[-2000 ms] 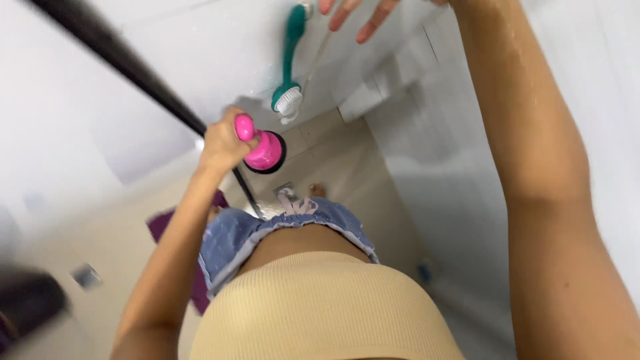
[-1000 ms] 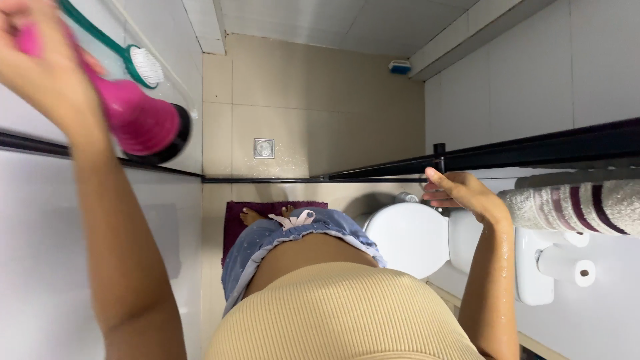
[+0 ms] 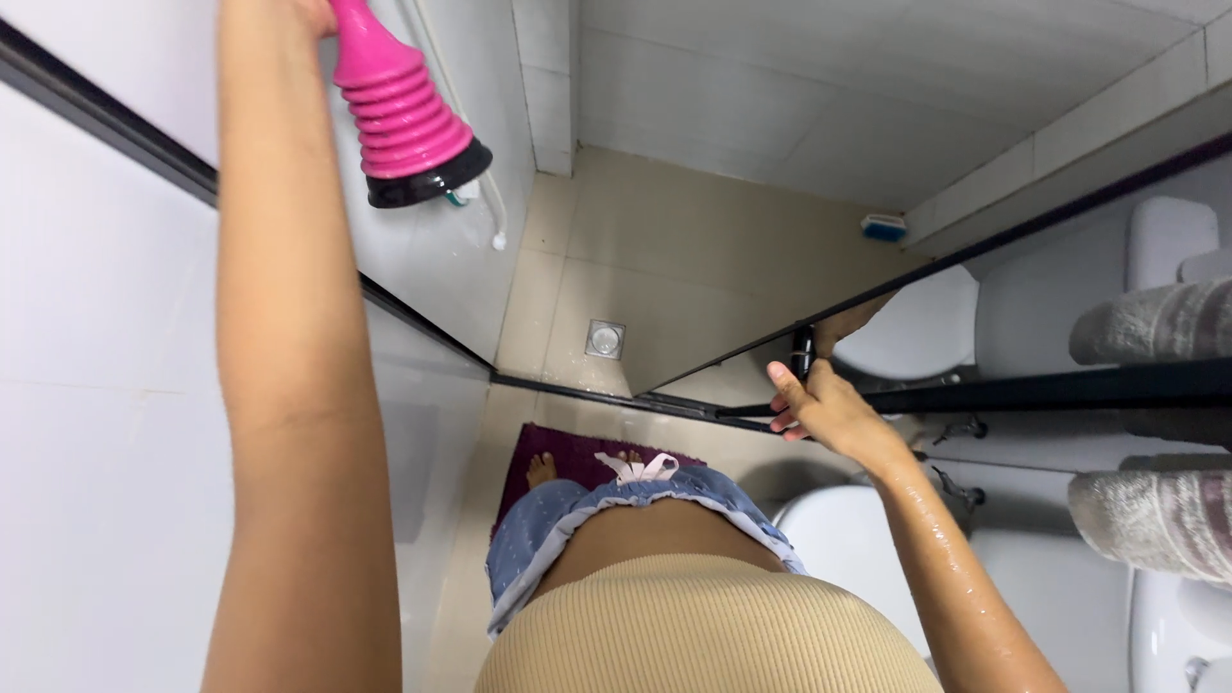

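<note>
At the top left, my left hand (image 3: 321,15) grips the handle end of a pink plunger (image 3: 402,111) with ridged bellows and a black rim; most of the hand is cut off by the frame edge. The plunger hangs tilted, rim down, in front of the grey wall, by a white hose (image 3: 493,197). My right hand (image 3: 813,409) is at the black-framed shower door, just below its black handle (image 3: 802,352). Its thumb and fingers are apart, with nothing between them. Water drops wet the right forearm.
A metal floor drain (image 3: 605,339) lies in the beige shower floor, with a blue and white brush (image 3: 884,227) by the far wall. A purple mat (image 3: 568,445) is underfoot. At right are a white toilet (image 3: 852,539) and a striped towel (image 3: 1160,520); the glass door reflects both.
The view has swung strongly since two seconds ago. The plunger stays in my left hand, now held at the top edge. The shower door stands at a wider angle than one second ago.
</note>
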